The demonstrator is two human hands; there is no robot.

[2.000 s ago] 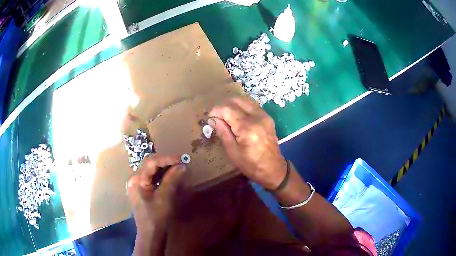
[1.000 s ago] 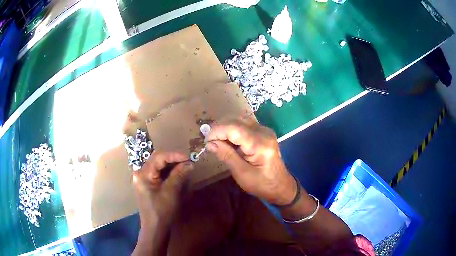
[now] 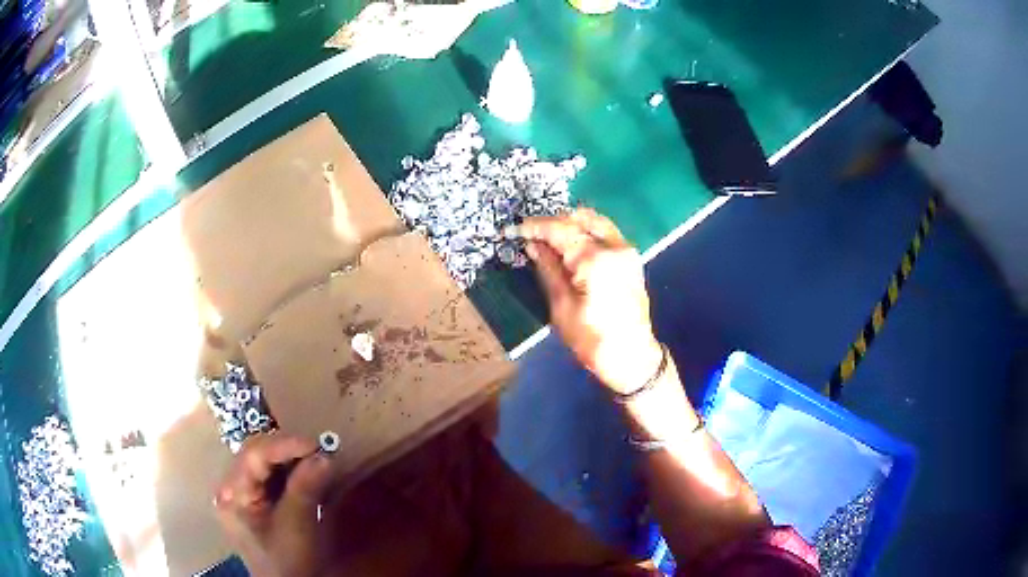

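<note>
My left hand (image 3: 276, 496) pinches a small silvery ring part (image 3: 329, 442) with a dark centre, over the front edge of the small cardboard pad (image 3: 428, 389). My right hand (image 3: 592, 282) is at the near right side of the heap of small whitish-silver pieces (image 3: 462, 197); its thumb and forefinger tips meet there. Whether they hold a piece or a stick is too small to tell. A white blob or cap (image 3: 363, 345) sits on the pad amid brown stains. A smaller heap of silvery rings (image 3: 235, 404) lies left of the pad.
The large cardboard sheet (image 3: 271, 192) lies under the pad. A pale heap (image 3: 50, 496) is at far left. A white dropper bottle (image 3: 511, 85) and torn cardboard scrap (image 3: 411, 28) stand behind. A phone (image 3: 721, 135) lies at the right edge. A blue bin (image 3: 902, 485) is below right.
My right hand has moved from the pad, away from the ring part, to the right heap. My left hand still holds the ring. The view has shifted to the right.
</note>
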